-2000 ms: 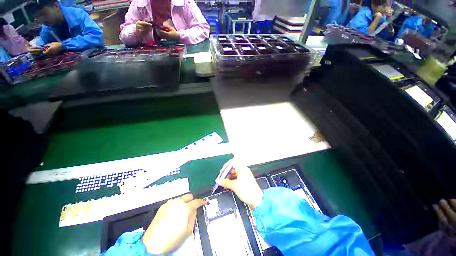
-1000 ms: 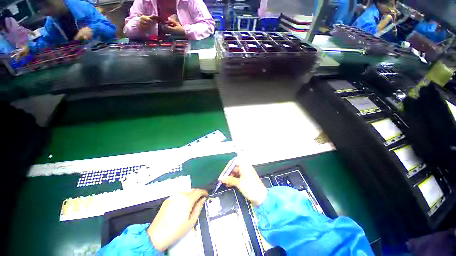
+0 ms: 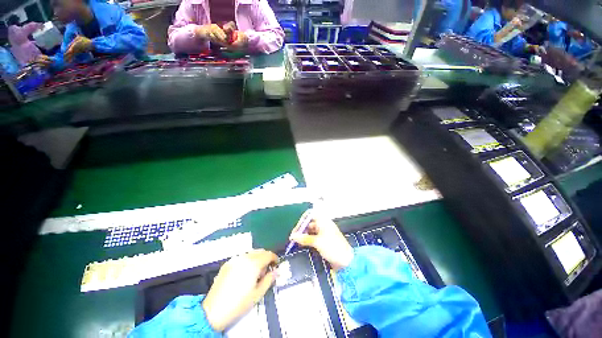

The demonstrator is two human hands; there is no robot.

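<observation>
A phone housing (image 3: pixel 302 307) lies in the black phone tray (image 3: pixel 173 288) in front of me, with a dark top end and a pale lower area. My right hand (image 3: pixel 321 240) holds a thin pale purplish stick (image 3: pixel 303 224), tip down at the housing's top edge. My left hand (image 3: pixel 241 285) rests over the neighbouring housing, its fingertips at the top left corner of this one. Whether it pinches something small cannot be seen. A small white patch shows on the dark end beside the fingertips.
A notched sticker strip (image 3: pixel 165 262), a dotted sticker sheet (image 3: pixel 138 233) and a long white strip (image 3: pixel 99 220) lie on the green mat. A white board (image 3: pixel 363 173), stacked black trays (image 3: pixel 455 178) and clear blister trays (image 3: pixel 350 72) stand beyond. People sit opposite.
The upper black tray at the right has gone from the stack, showing a row of housings beneath. My left fingertips have shifted slightly right; the stick stays at the housing's top edge.
</observation>
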